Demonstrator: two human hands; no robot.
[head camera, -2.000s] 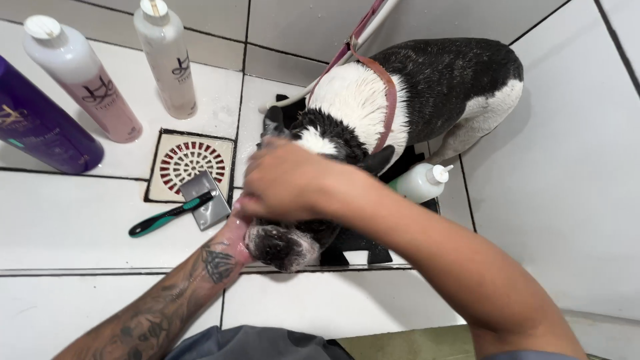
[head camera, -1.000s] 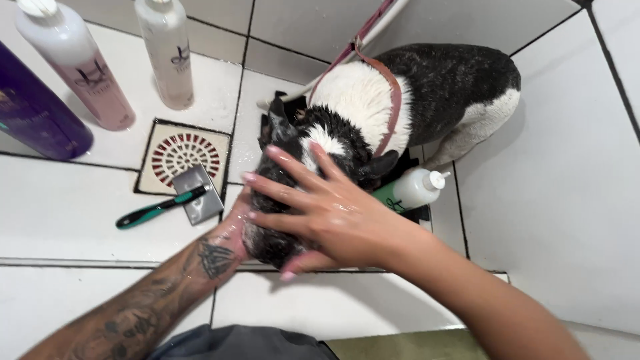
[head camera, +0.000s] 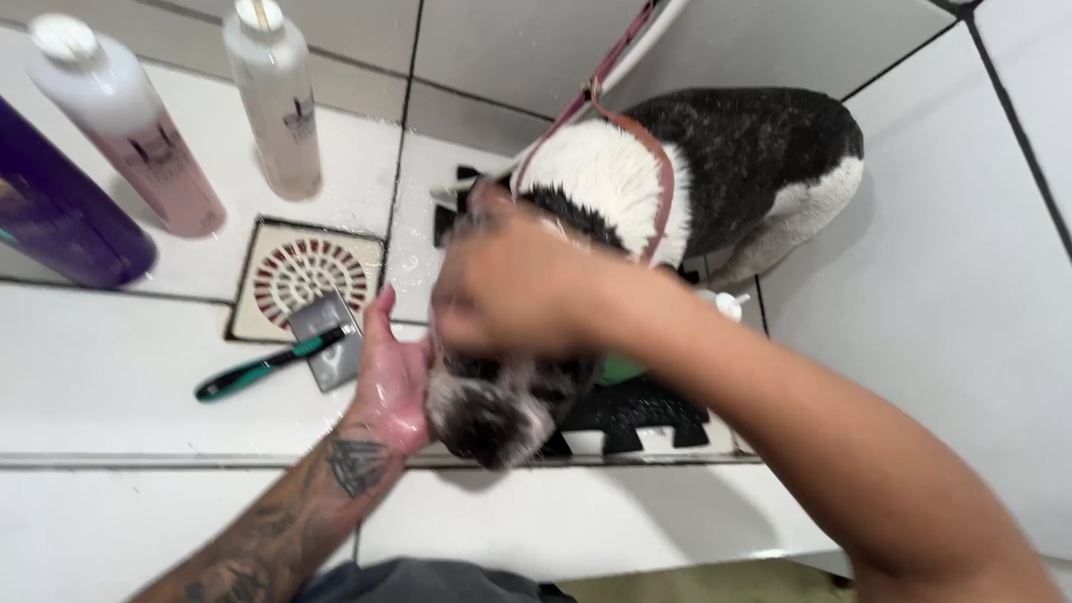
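A wet black-and-white dog (head camera: 745, 167) stands on a black foam mat (head camera: 636, 414), wearing a reddish-brown lead loop (head camera: 649, 155) around its neck and shoulders. My left hand (head camera: 395, 381), wet and palm up, rests against the side of the dog's muzzle with the thumb apart from the fingers; its fingertips are hidden by the head. My right hand (head camera: 511, 280) is blurred by motion over the top of the head, so how its fingers lie is unclear. The dog's muzzle (head camera: 490, 419) points down toward me, with whitish suds on it.
A slicker brush with a green and black handle (head camera: 268, 364) lies partly over a floor drain (head camera: 306, 268). Pink (head camera: 155, 151), clear (head camera: 280, 109) and purple (head camera: 63, 209) bottles stand at the left. A white-capped bottle (head camera: 724, 306) is partly hidden behind my right forearm. Tiled walls stand behind.
My right hand, spread over the dog's face one second ago, is now higher on its head, and the muzzle shows again. My left palm has turned more into view.
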